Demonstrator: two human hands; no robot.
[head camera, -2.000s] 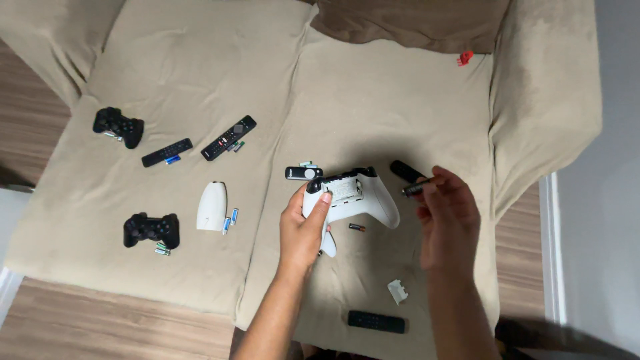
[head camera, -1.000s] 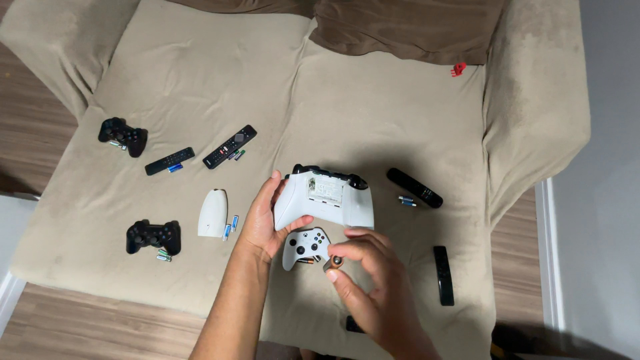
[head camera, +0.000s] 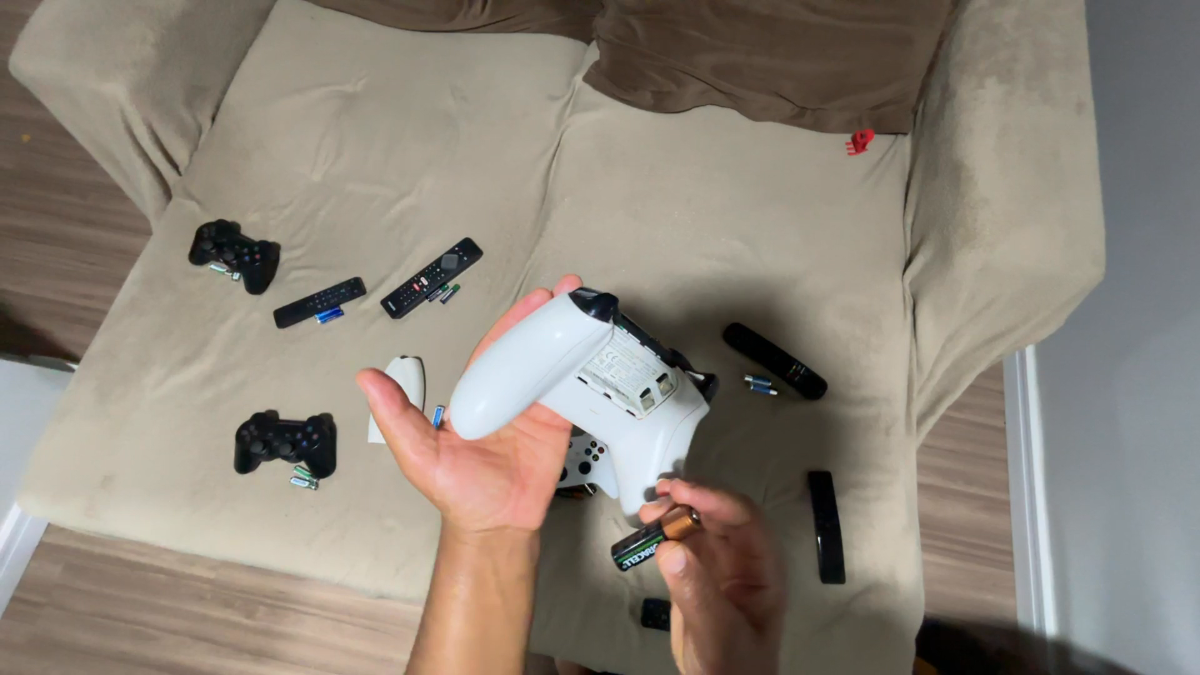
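Note:
A white game controller lies back side up on the open palm of my left hand, its battery compartment uncovered and without batteries. My right hand pinches a Duracell AA battery between thumb and fingers, just below the controller's lower grip, with fingertips at that grip. Beneath the held controller, a second white controller rests on the sofa, partly hidden, with a battery beside it.
Left on the beige sofa lie black controllers, remotes with batteries, and a white device. Toward the right are a black remote with batteries, another remote and a red clip-like item.
My left hand has turned palm up and opened under the controller, which is now tilted. My right hand still holds a battery. The second white controller is more hidden than a second ago.

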